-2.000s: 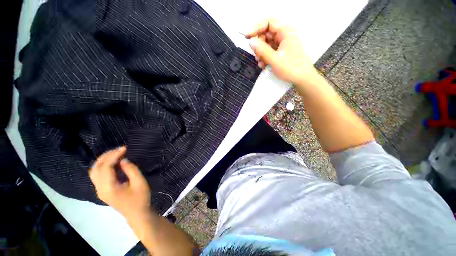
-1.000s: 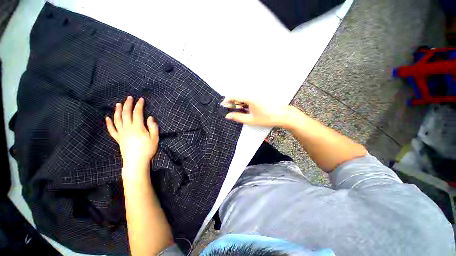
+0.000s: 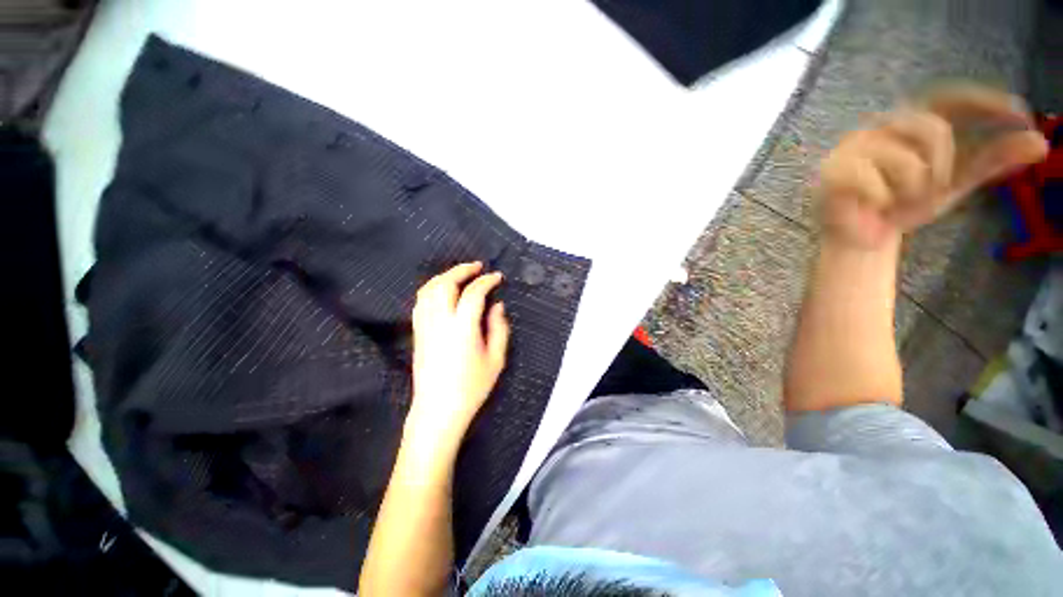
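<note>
A dark checked garment [image 3: 268, 268] with fine pale lines lies spread and rumpled on the white table [image 3: 501, 128]. Two round dark buttons [image 3: 548, 278] show near its right corner, and darker bumps run along its upper edge. My left hand [image 3: 458, 338] rests on the cloth just left of the buttons, fingers slightly apart, with nothing visible in it. My right hand [image 3: 921, 169] is raised away from the table over the floor at the right. It is blurred, some fingers curled and others extended; whether it holds anything cannot be told.
Another dark cloth [image 3: 717, 35] lies at the table's far edge. Black heaps [image 3: 35, 490] are at the far left. A red and blue stool [image 3: 1032, 204] stands at the right on the speckled floor [image 3: 746, 303]. My grey shirt is at the table's near edge.
My right hand has left the garment's corner and swung right, off the table. My left hand has slid right and slightly down, towards the buttons. Earlier it was lifted above the cloth.
</note>
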